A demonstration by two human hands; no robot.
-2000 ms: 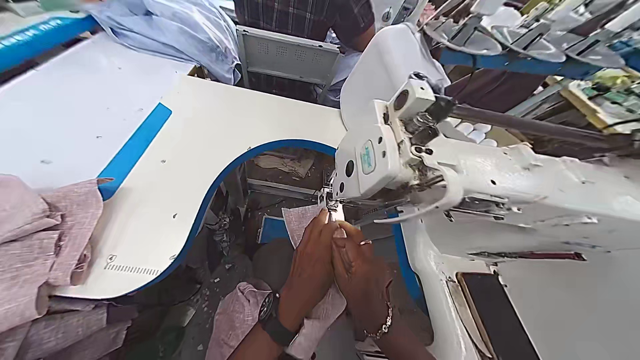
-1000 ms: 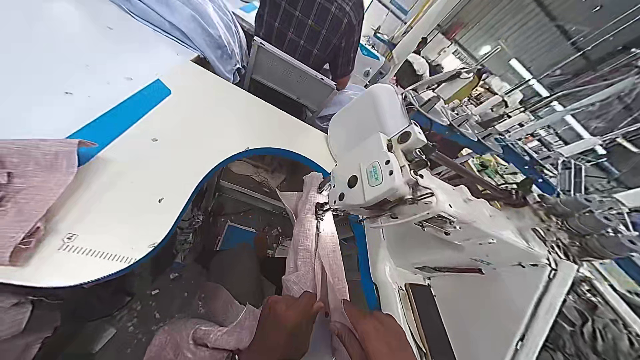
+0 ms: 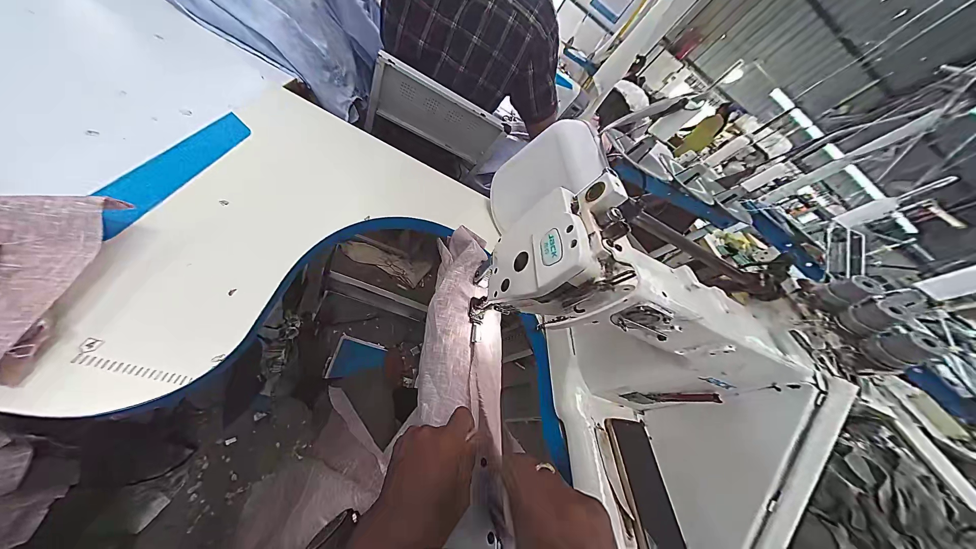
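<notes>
A white Jack industrial sewing machine (image 3: 545, 255) stands at centre right, its presser foot (image 3: 477, 311) lit at the left end of the head. Pale pink fabric (image 3: 446, 351) runs lengthwise under the foot and down between my hands. My left hand (image 3: 435, 465) grips the cloth's fold below the foot, fingers curled. On the other side of the seam, my right hand (image 3: 553, 496), with a ring on one finger, pinches the same cloth. Both hands lie at the bottom of the view, and the fingertips are partly hidden.
A cream table (image 3: 305, 175) with a blue curved edge lies left, with more pink fabric (image 3: 46, 259) on it. Blue cloth (image 3: 320, 46) lies beyond. A person in a checked shirt (image 3: 473, 46) sits ahead on a metal chair (image 3: 431, 103). Thread cones (image 3: 900, 347) stand right.
Both hands have moved from close by the presser foot down along the fabric, toward me. More of the pink cloth now shows between them and the foot. The view has shifted, showing more of the workshop.
</notes>
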